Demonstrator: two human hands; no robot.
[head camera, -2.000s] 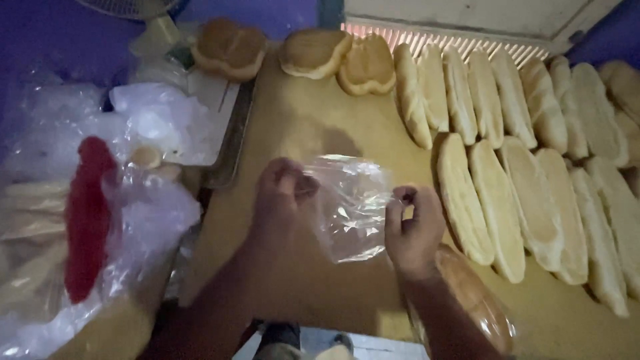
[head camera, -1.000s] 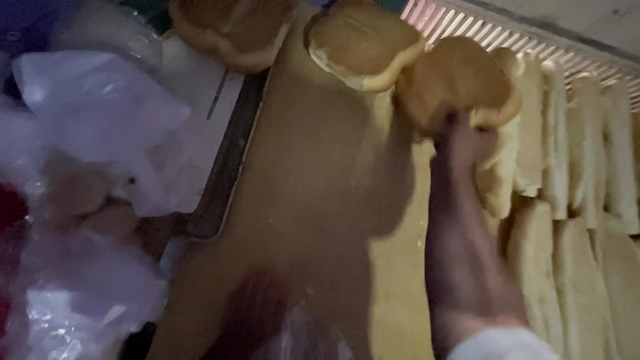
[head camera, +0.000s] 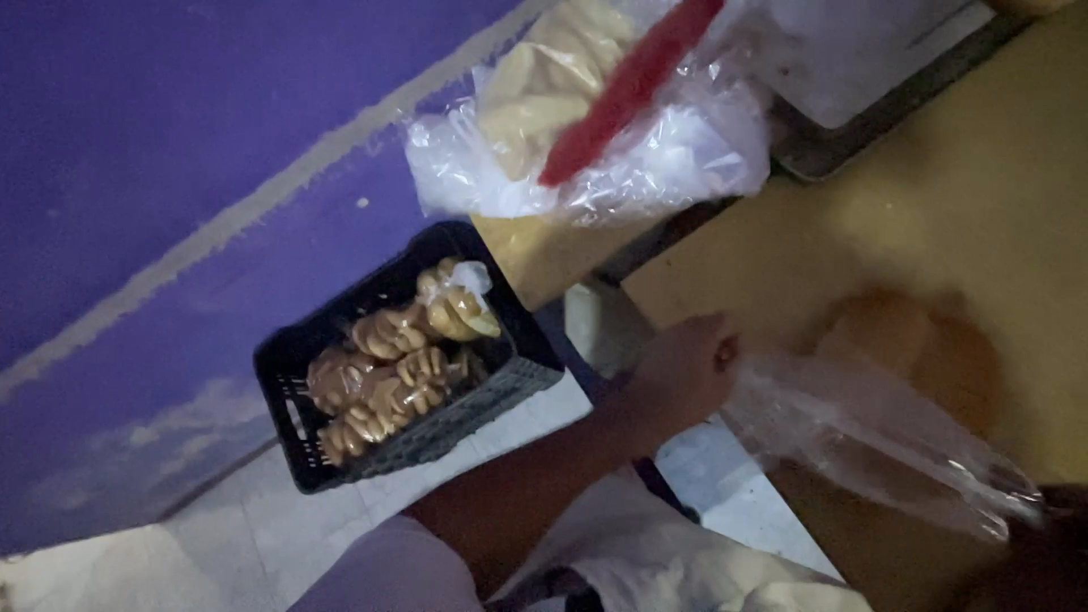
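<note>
My left hand (head camera: 693, 361) grips one end of a clear plastic bag (head camera: 858, 425) at the near edge of the tan tabletop. The bag stretches to the right, where my right hand (head camera: 1050, 544) shows only as a dark blur at the frame's edge; its fingers cannot be made out. Behind the bag, partly seen through it, a brown bread roll (head camera: 952, 365) rests on the table.
A black plastic crate (head camera: 501, 399) holding bagged rolls (head camera: 399, 365) stands by the purple wall. Plastic bags (head camera: 680, 170) with a red cloth-like strip (head camera: 629, 93) lie beside a dark-edged tray (head camera: 829, 153). White floor tiles show below.
The view has swung far to the left, bringing the crate into sight. A second ago a hand was on a roll at the back; now a roll lies near the bag.
</note>
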